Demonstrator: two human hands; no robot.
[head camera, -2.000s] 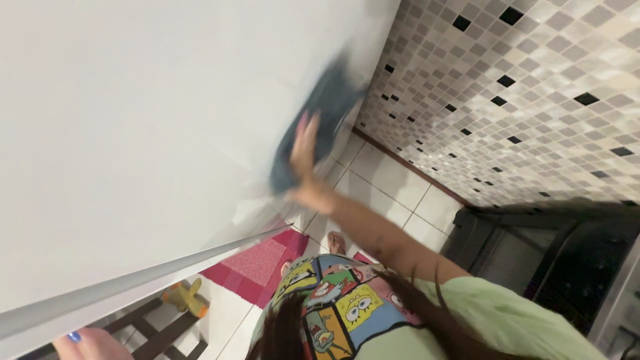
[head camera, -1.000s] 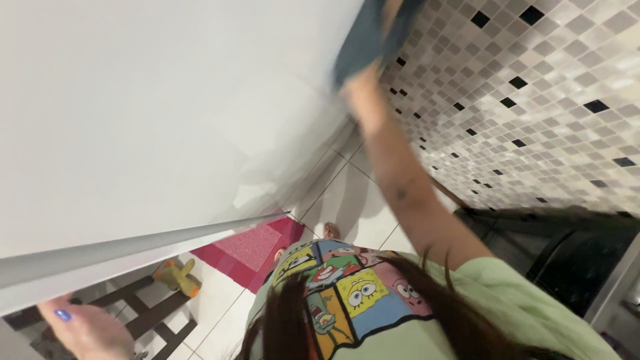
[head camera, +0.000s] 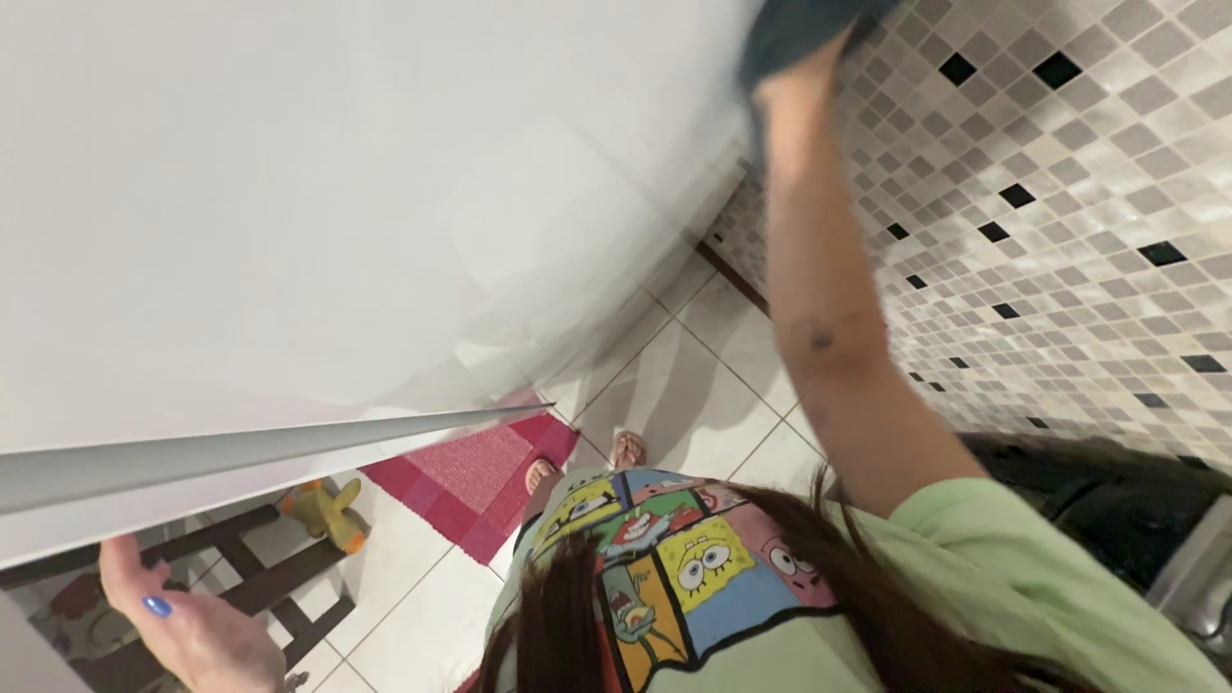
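Observation:
A dark blue-grey cloth lies under my right hand at the top of the view, against the far edge of a glossy white panel, which looks like an appliance door. The cloth covers most of the fingers and is blurred. My left hand, with blue nail polish, is at the lower left, its fingertips at the underside of the panel's grey edge strip. No object shows in that hand, though part of it is hidden behind the edge.
A mosaic-tiled wall rises at the right, above a dark appliance. Below are white floor tiles, a pink and red mat, a dark slatted wooden frame and a yellow toy on it.
My right hand has moved with the cloth from the middle of the view up to the panel's far edge, near the tiled wall. More of my left hand shows than two seconds ago.

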